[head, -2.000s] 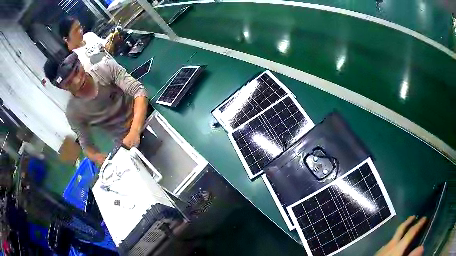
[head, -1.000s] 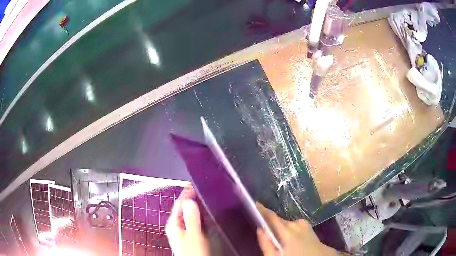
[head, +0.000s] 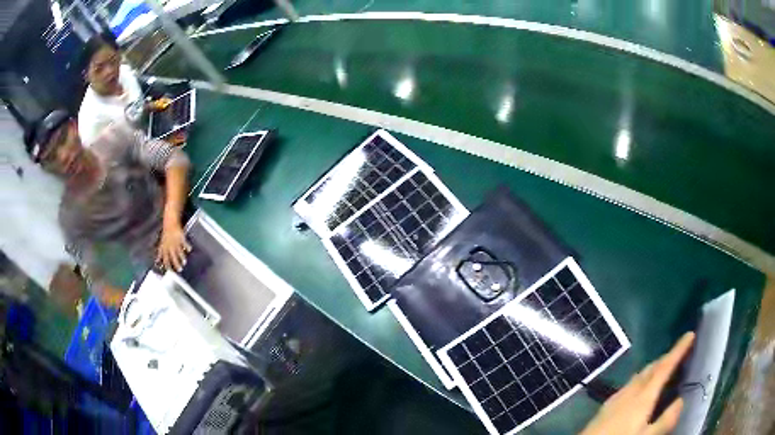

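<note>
My left hand [head: 642, 395] is at the bottom right, cut off by the lower edge. Its fingers and thumb are around the edge of a dark sheet [head: 681, 370], which looks like a back housing. A white panel back [head: 715, 348] with short thin wires stands tilted just beyond it. My right hand is not in view. Left of my hand, a solar panel [head: 534, 347] lies face up, overlapping a black back housing [head: 531, 234] with a coiled black lead [head: 487, 276]. Two more panels [head: 395, 183] overlap beyond the housing.
Two people stand at the left; the nearer one [head: 119, 191] has a hand on a grey, white-edged surface [head: 234, 272]. A white box-like machine [head: 174, 357] stands before them. Another panel [head: 234, 166] lies farther along the bench. A pale rail [head: 510, 157] borders the green belt.
The view swung right to the tan board, then back left. My right hand has left the picture. The white panel back now shows beside my left hand. The nearer person's hand has moved onto the grey surface.
</note>
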